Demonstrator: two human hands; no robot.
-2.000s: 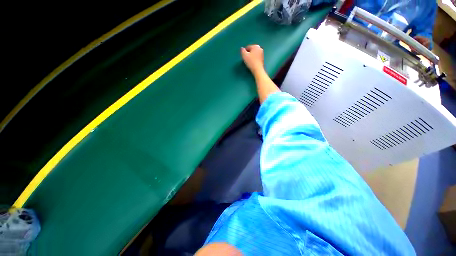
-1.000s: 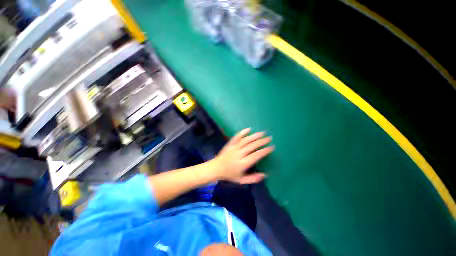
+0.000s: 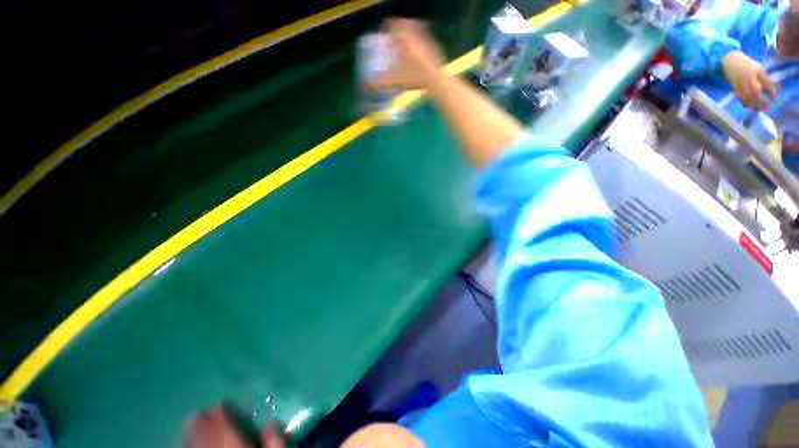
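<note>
My right hand (image 3: 410, 54) is blurred, stretched out over the far side of the green conveyor belt (image 3: 289, 254). It is closed on a clear plastic pack (image 3: 375, 63) with a whitish front, at the yellow line. My left hand (image 3: 229, 430) is cut off by the bottom edge and heavily blurred, low over the belt. Whether it holds anything cannot be told. More clear packs with white and dark parts (image 3: 506, 51) stand on the belt just beyond my right forearm.
Another pack (image 3: 24, 427) lies at the bottom left corner. A white vented machine cabinet (image 3: 692, 262) stands to the right of the belt. Another person in blue (image 3: 714, 44) is behind it, one hand over the machine. More packs (image 3: 648, 13) are farther up the belt.
The view has swung back from the press to the belt and cabinet. My right hand has come into view on a pack. My left hand has gone from open over the belt to the bottom edge.
</note>
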